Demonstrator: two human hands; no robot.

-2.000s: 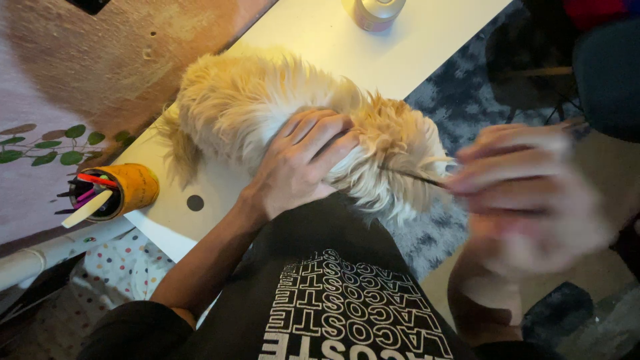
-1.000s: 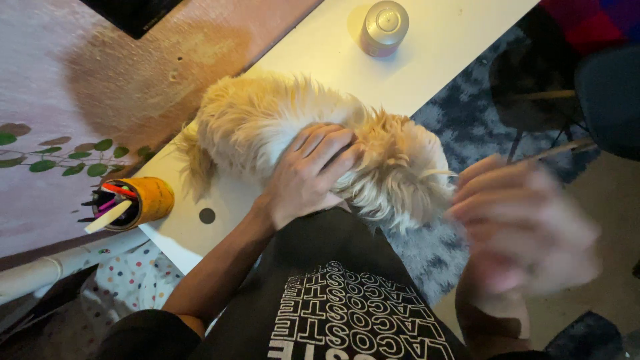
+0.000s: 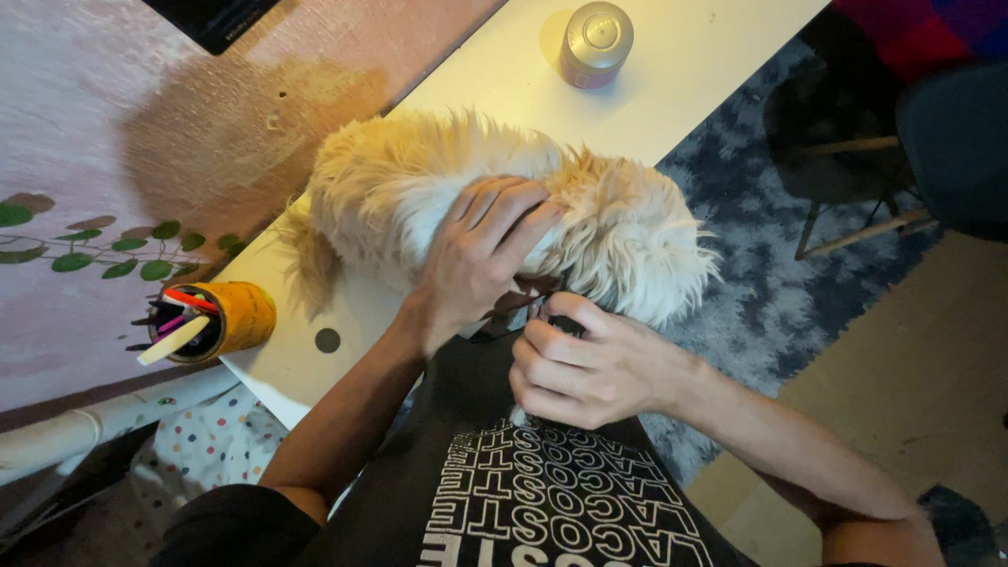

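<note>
A small dog with long cream and tan fur (image 3: 378,173) is on the white table, its head toward the right. My left hand (image 3: 488,236) rests on its neck and shoulder, with the fingers spread in the fur. Below the dog's head, close to my shirt, my right hand (image 3: 583,362) is closed around a thin dark tool (image 3: 564,279) that looks like scissors. The tool's tip reaches the fur beside the neck. The dog's face is hidden from view.
A silver can (image 3: 598,43) stands on the white table (image 3: 709,55) beyond the dog. An orange pot (image 3: 248,315) of pens sits at the left, near the painted wall. A dark chair (image 3: 957,150) and a grey rug (image 3: 732,323) are at the right.
My right hand has moved left and in toward my shirt, from beside the dog's head to below it. My left hand has stayed on the dog.
</note>
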